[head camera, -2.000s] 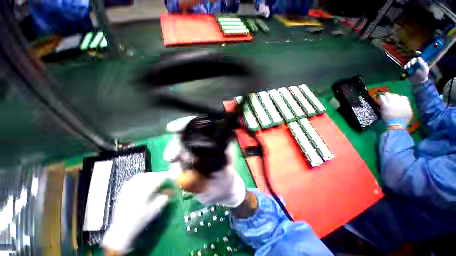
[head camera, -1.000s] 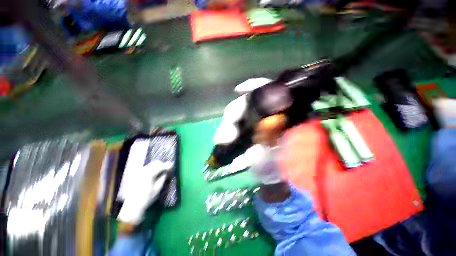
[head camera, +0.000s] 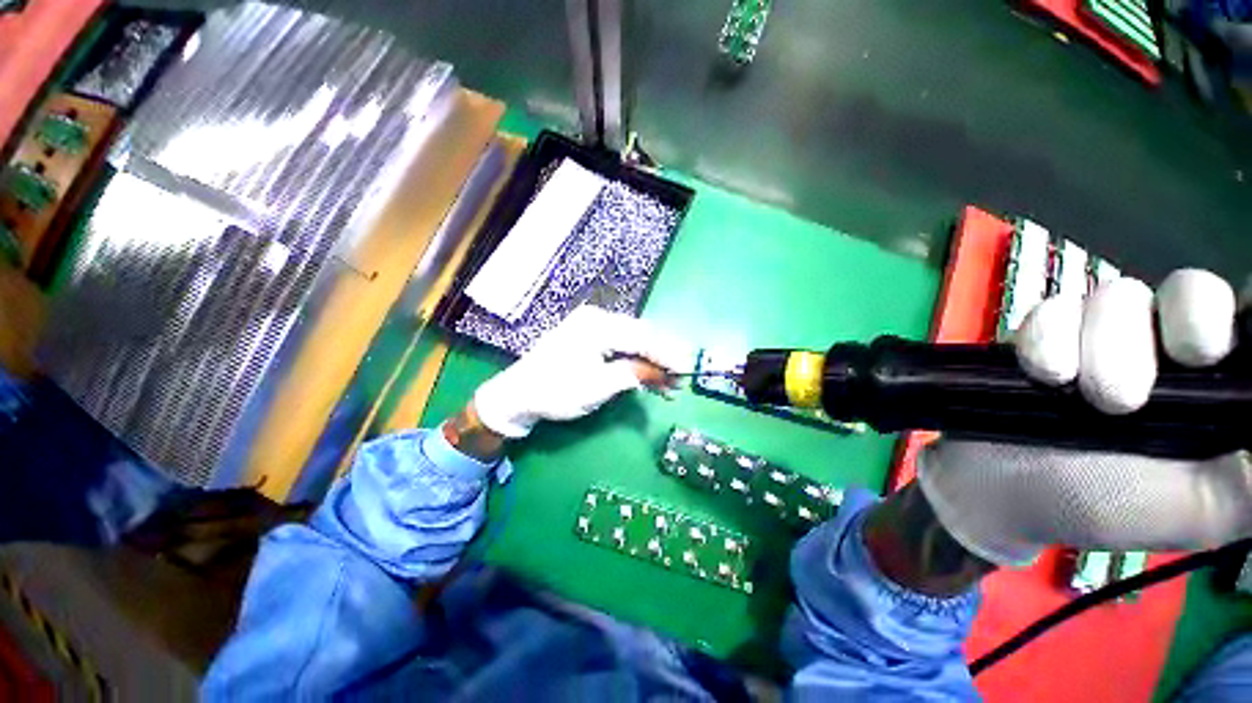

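Note:
My right hand (head camera: 1098,467), in a white glove, is closed around the black electric screwdriver (head camera: 961,389), held level with its yellow ring and thin bit pointing left. My left hand (head camera: 577,368), gloved with bare fingertips, has its fingertips pinched at the bit's tip; whether a screw is between them is too small to tell. A green circuit board (head camera: 721,383) lies under the bit, partly hidden by the screwdriver. Two more boards, an upper (head camera: 742,474) and a lower (head camera: 663,537), lie on the green mat (head camera: 783,261).
The black screw tray (head camera: 669,220) holds screws and a white strip (head camera: 538,240). Tan edging (head camera: 391,261) and a shiny ribbed pile (head camera: 206,261) are at left. White-faced boards (head camera: 1027,275) lie on the red mat (head camera: 1085,659) at right. One board (head camera: 743,28) lies on the conveyor.
The view has turned and shifted. My left hand has left the screw tray and is at the bit's tip. The screwdriver now lies level over a board.

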